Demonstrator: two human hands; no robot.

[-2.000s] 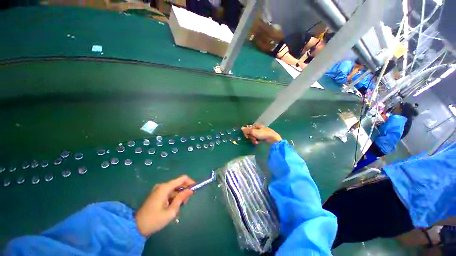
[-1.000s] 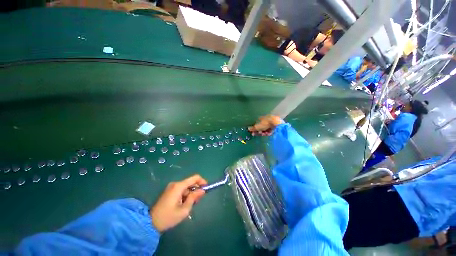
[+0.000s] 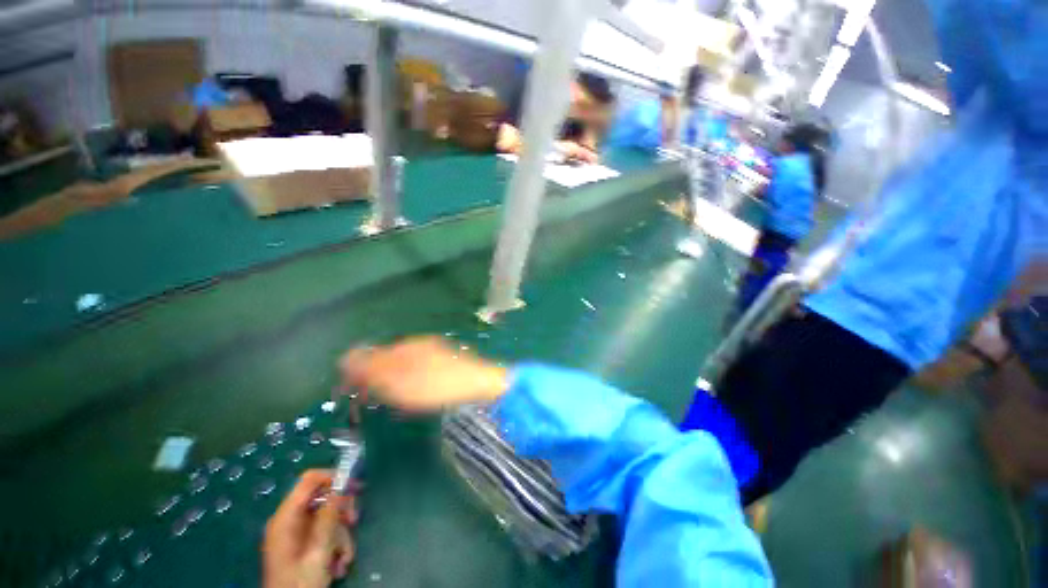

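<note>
My left hand [image 3: 308,534] is at the lower left, shut on a short silver stack of cells [image 3: 346,459] that points up from its fingers. My right hand [image 3: 423,374] is blurred, above the stack's tip; its fingers point left, and I cannot tell if they hold a disc. Small silver discs [image 3: 216,465] lie in two staggered rows on the green line surface [image 3: 425,546], running from the lower left up to near my hands. A clear plastic bag of cell stacks [image 3: 517,482] lies under and beside my right forearm, partly hidden by the sleeve.
A pale square [image 3: 174,453] lies beyond the discs, another [image 3: 90,302] farther off. Metal posts [image 3: 534,161] stand across the line. A white-topped carton [image 3: 301,172] is at the far side. A person in a blue smock [image 3: 908,276] is close at right; others are farther down the line.
The view has turned and tilted up toward the hall. My right hand has moved from the far end of the disc rows back to near the stack in my left hand.
</note>
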